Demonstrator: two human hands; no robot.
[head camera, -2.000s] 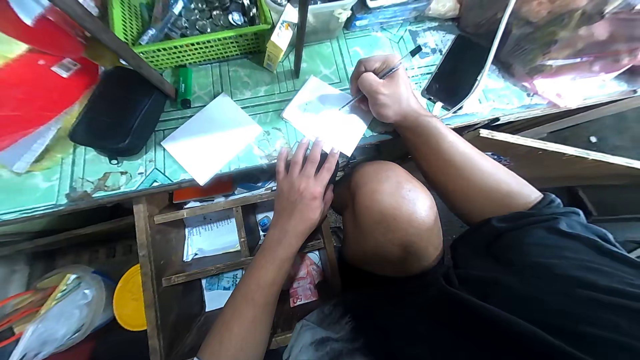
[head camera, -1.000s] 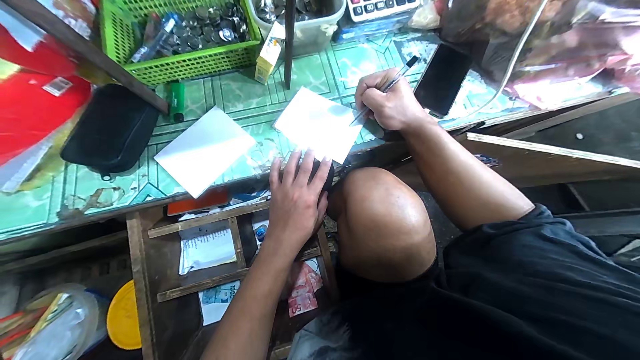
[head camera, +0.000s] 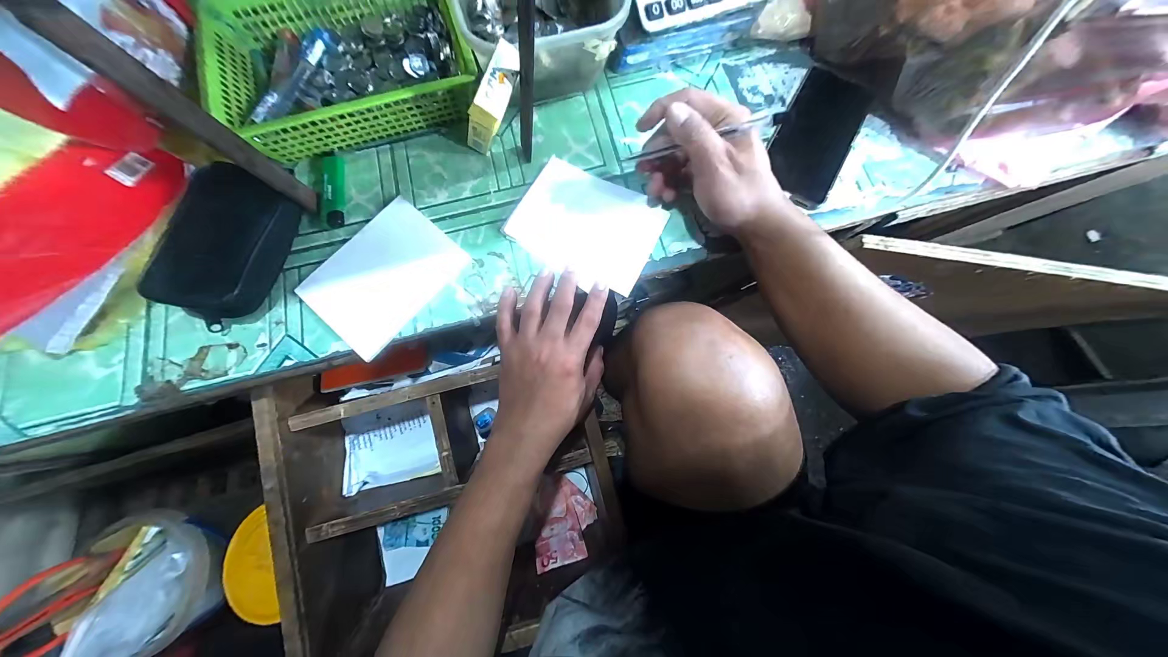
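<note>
My right hand (head camera: 707, 164) holds a thin pen (head camera: 680, 146) between its fingers, raised just right of a stack of white paper (head camera: 589, 224). The fingertips of my left hand (head camera: 552, 351) rest at the near edge of that stack, fingers spread, nothing gripped. Another white sheet or stack (head camera: 383, 278) lies to the left on the green patterned tabletop (head camera: 438, 178). Beyond my right hand lies a black smartphone (head camera: 819, 137). Whether the tip of the pen touches anything is hard to see, but it appears off the paper.
A green plastic basket (head camera: 365, 123) of coins, a plastic tub (head camera: 570, 59), a small yellow box (head camera: 493, 96), a green marker (head camera: 331, 189) and a black zip case (head camera: 222, 242) surround the papers. Below, a divided wooden drawer (head camera: 274, 511) holds banknotes (head camera: 566, 525) and papers. My knee is against the table edge.
My right hand has lifted from the white paper with the pen, which was over the sheet in the earlier frames. My left hand remains at the paper's near edge.
</note>
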